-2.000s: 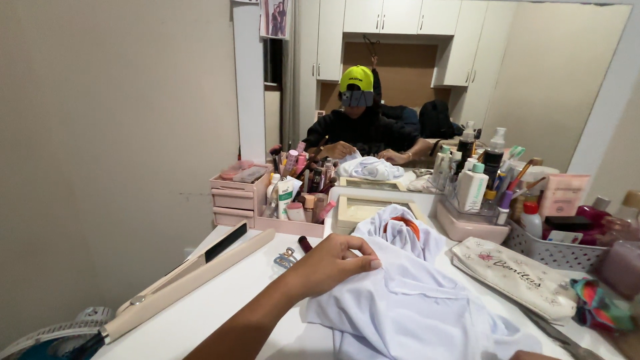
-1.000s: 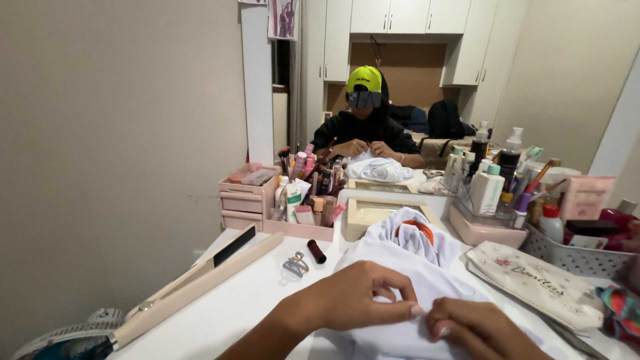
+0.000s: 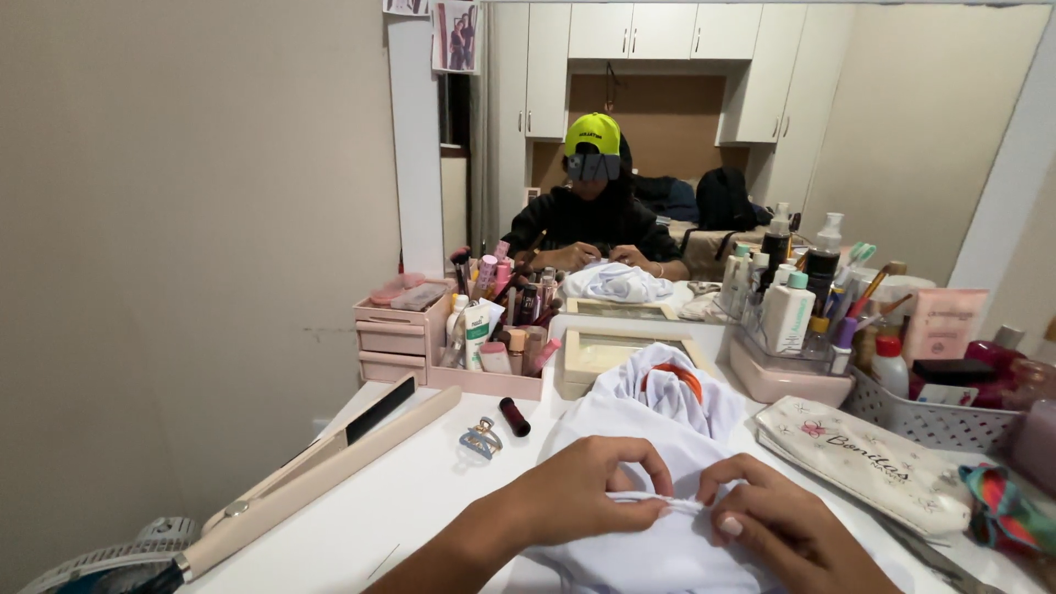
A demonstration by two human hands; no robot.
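Observation:
White fabric [image 3: 643, 421] lies bunched over the white tabletop, with an orange ring-like piece [image 3: 672, 381] showing among its folds at the far end. My left hand [image 3: 586, 491] pinches a narrow fold of the cloth between thumb and fingers. Close on its right, my right hand [image 3: 759, 520] grips the same fold with its fingertips. A thin dark line, perhaps a needle [image 3: 384, 561], lies on the table left of my left forearm; I cannot tell for certain what it is.
A hair straightener [image 3: 330, 470], a claw clip [image 3: 481, 439] and a dark red tube [image 3: 515, 417] lie left. Behind stand a pink cosmetics organizer [image 3: 462, 381] and a mirror [image 3: 693, 165]. To the right are a floral pouch [image 3: 858, 466], scissors-like metal [image 3: 932, 557] and a basket [image 3: 932, 412].
My right hand, barely in view two seconds ago, has come in beside my left hand. Both hands now hold a raised fold of the white fabric.

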